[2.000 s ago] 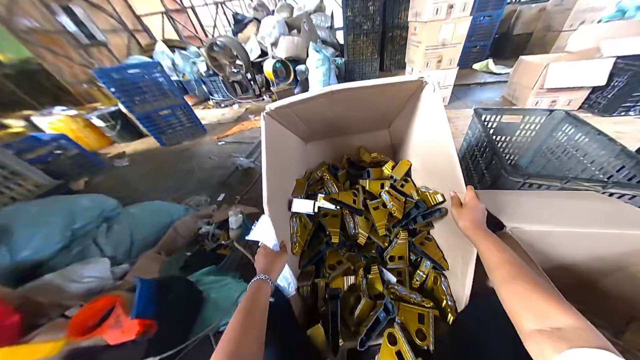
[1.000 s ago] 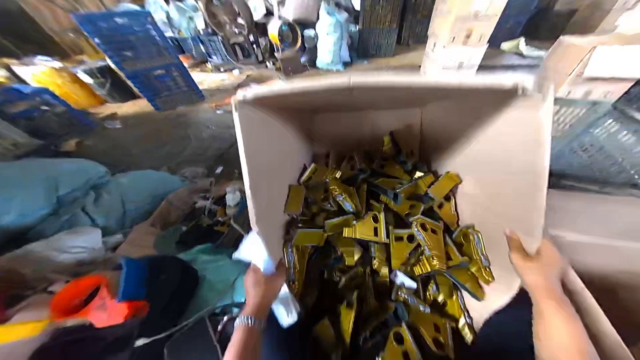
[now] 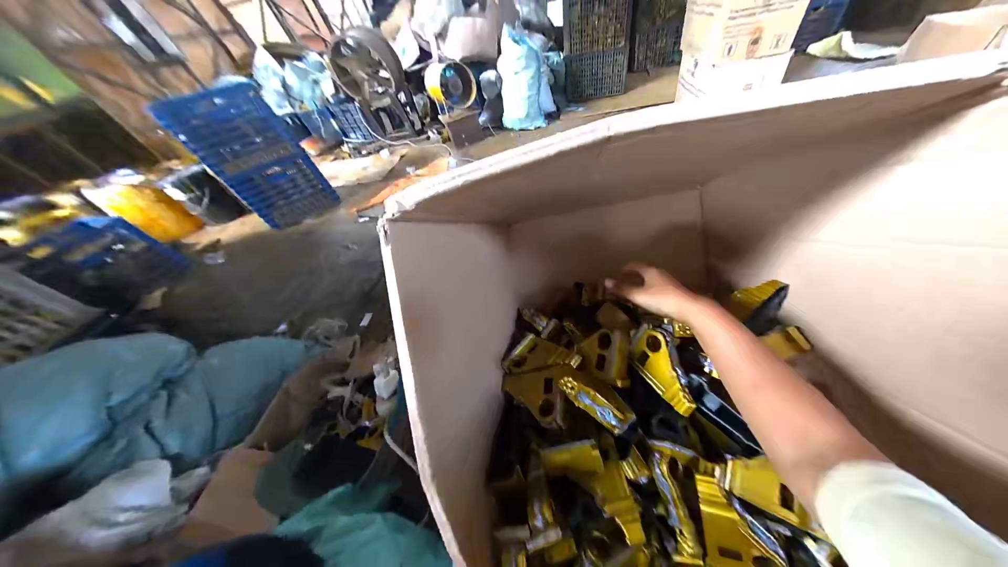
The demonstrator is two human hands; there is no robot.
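A large cardboard box (image 3: 449, 331) fills the right half of the head view, its top facing me. Inside lie many gold and black molded parts (image 3: 602, 402) in a loose heap, some with round holes. My right hand (image 3: 650, 291) reaches into the box at the far edge of the heap, its fingers bent downward over the parts. Whether the fingertips grip one is too blurred to tell. The right forearm, with a pale sleeve, crosses the heap from the lower right. My left hand is out of the view.
Blue-green sacks (image 3: 142, 402) and a green cloth (image 3: 362, 524) lie left of the box. Farther off are a tilted stack of blue plastic crates (image 3: 248, 150), a yellow bucket (image 3: 142, 209), a wheel-like machine part (image 3: 366, 67) and stacked cartons (image 3: 736, 47).
My right hand has left the box's right wall and now reaches over the parts inside. My left hand, earlier at the left wall with a white piece, has gone from view.
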